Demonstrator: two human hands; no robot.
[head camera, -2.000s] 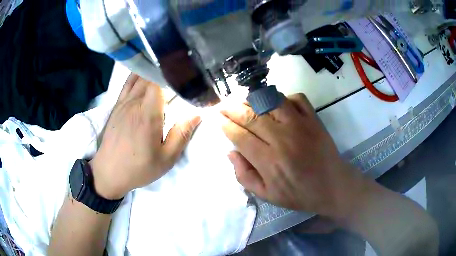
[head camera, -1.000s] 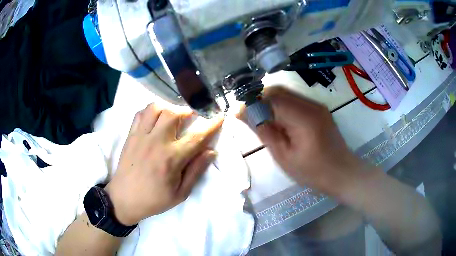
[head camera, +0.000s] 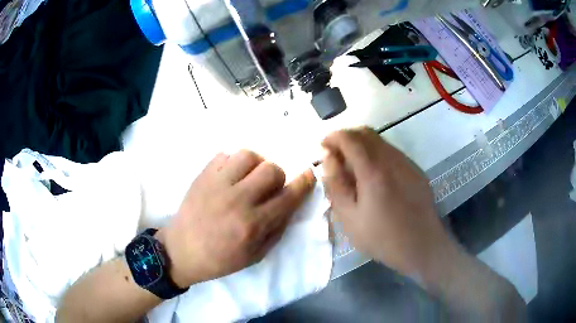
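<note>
The white garment (head camera: 278, 271) lies bunched on the table and runs off to the left. My left hand (head camera: 237, 217) rests on it with curled fingers, index finger and thumb at the cloth edge. My right hand (head camera: 385, 195) is slightly blurred, its fingertips pinched close to my left fingertips at the cloth edge; glare hides what exactly they pinch. The sewing machine head (head camera: 218, 47) stands above, its needle area (head camera: 287, 94) beyond both hands, under bright light.
Teal thread snips (head camera: 398, 55) lie on a black item (head camera: 395, 74) right of the machine. Red-handled scissors (head camera: 451, 94) and a purple card (head camera: 464, 57) with metal tools lie beside them. A dark cloth (head camera: 69, 82) is heaped at left. A ruler strip (head camera: 505, 148) runs along the table's front.
Both hands have moved toward me, away from the needle area, with the garment edge. My right fingers have come together near my left fingertips. The machine sits higher in view.
</note>
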